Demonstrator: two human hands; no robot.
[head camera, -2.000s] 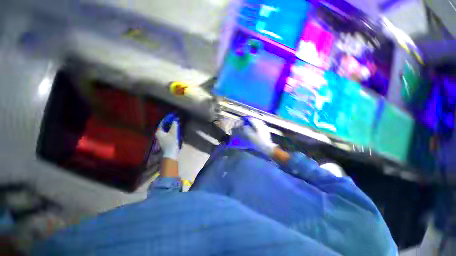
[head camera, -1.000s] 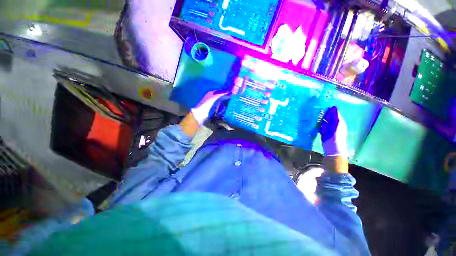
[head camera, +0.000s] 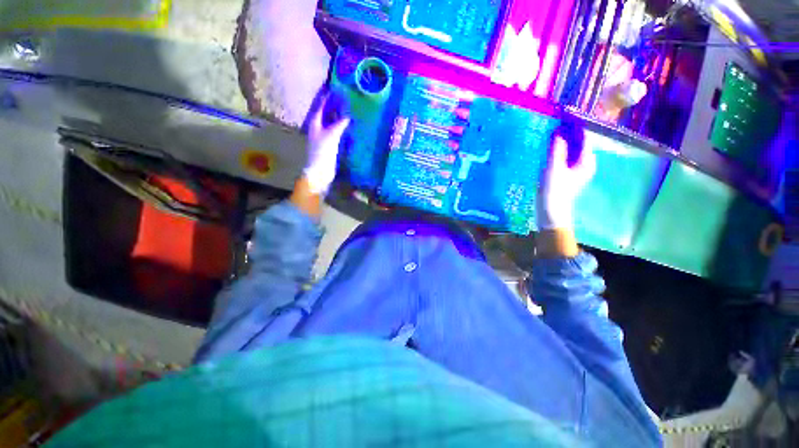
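A teal-blue printed circuit board (head camera: 469, 162) with white print and rows of parts lies flat in front of me. My right hand (head camera: 565, 179), in a white glove, is at the board's right edge; its fingertips are in dark shadow, so its grip is unclear. My left hand (head camera: 324, 144), also gloved, is left of the board, apart from it, at the left edge of the teal surface. Its fingers point up beside a blue ring (head camera: 372, 77) with an open centre. Whether the left fingers hold anything is hidden by shadow and blur.
Another blue board (head camera: 447, 26) lies in the line beyond, with a bright white glare next to it. A green board (head camera: 738, 109) is at the far right. A black bin (head camera: 114, 249) with red contents stands at lower left, near a yellow-red round button (head camera: 258, 161).
My left hand has moved from the board's left edge outward and up beside the ring. The board sits slightly further left in view. My right hand remains at its right edge.
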